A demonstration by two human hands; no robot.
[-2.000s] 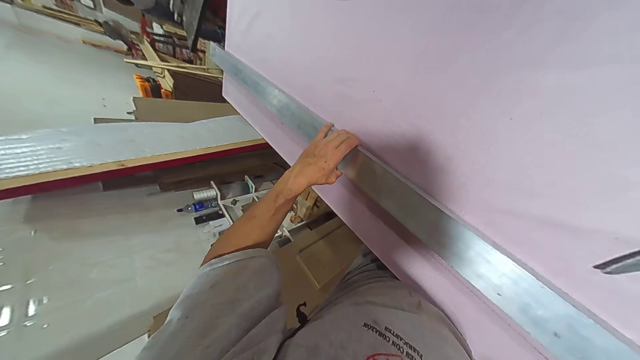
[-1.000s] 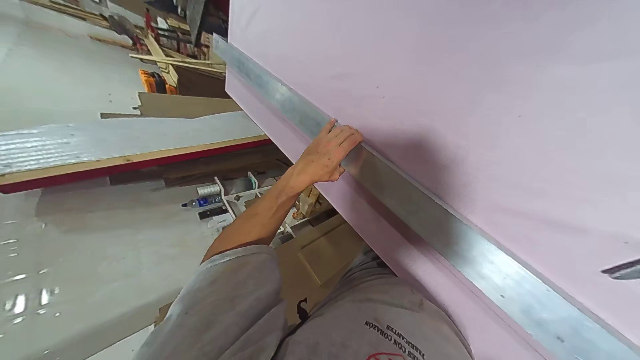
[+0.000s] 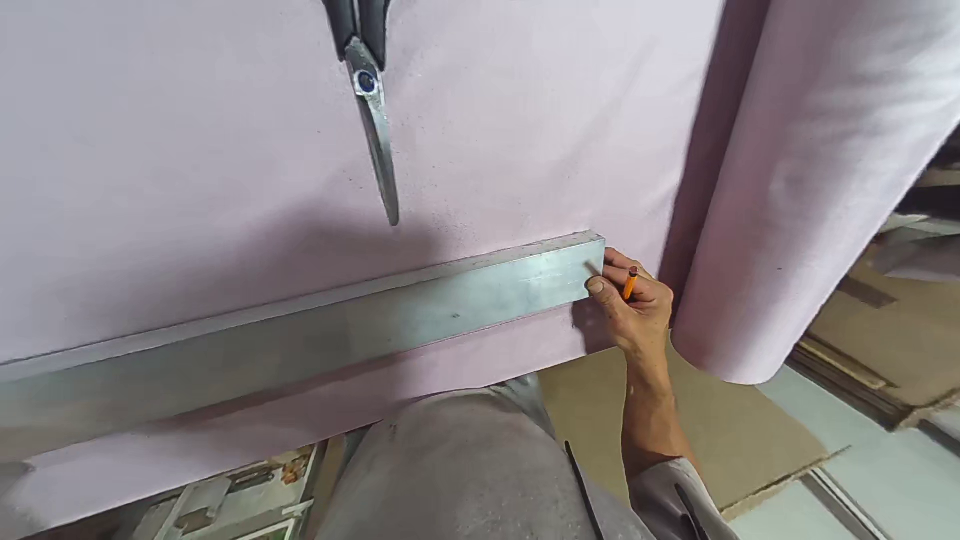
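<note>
A long metal straightedge bar point(image 3: 420, 315) lies across pink sheet material point(image 3: 247, 150), near its front edge. At the bar's right end, my right hand point(image 3: 637, 300) grips the end with thumb and fingers, and an orange pencil point(image 3: 630, 283) is held among the same fingers. Dark-handled scissors point(image 3: 375, 127) rest on the pink sheet beyond the bar, blades toward me. My left hand is out of view.
A thick roll of the pink material point(image 3: 810, 195) stands along the right side. Brown board point(image 3: 720, 427) lies below the sheet's front edge. More boards point(image 3: 885, 330) are stacked at the far right. A shelf with assorted items point(image 3: 240, 495) shows at lower left.
The view has swung far to the right along the bar. The left hand, earlier on the bar, is out of view; the right hand with the pencil now shows at its end.
</note>
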